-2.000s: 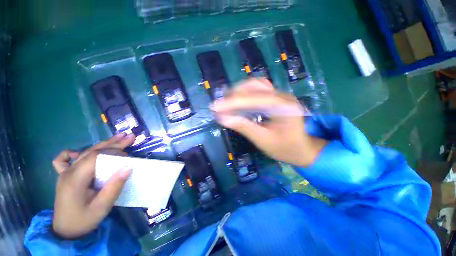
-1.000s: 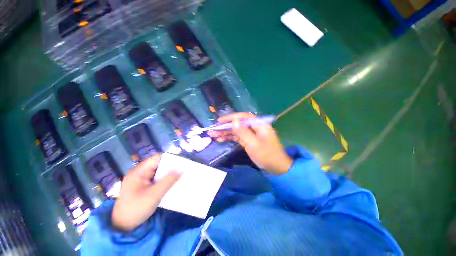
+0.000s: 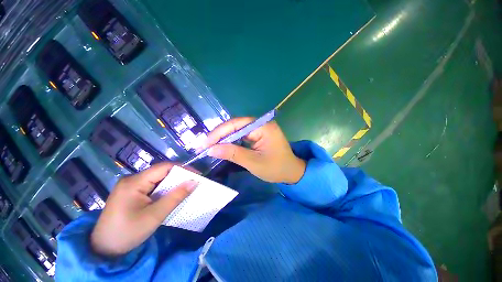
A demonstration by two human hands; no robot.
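My left hand holds a white label sheet with rows of tiny dots, thumb on top. My right hand holds slim tweezers like a pen, their tips pointing down-left to the sheet's upper edge near my left fingertips. Whether a sticker is at the tips cannot be told. Beyond my hands, black handheld devices lie in the pockets of a clear blister tray, their lower ends open with silver and white patches and an orange mark on the side.
The tray extends left out of the picture on the green-topped table. The table's edge runs diagonally beyond my right hand. Past it is green floor with yellow-black tape.
The view has shifted right, so the tray sits further left and the white block is out of view. The tweezers have moved from over a device to the label sheet's edge.
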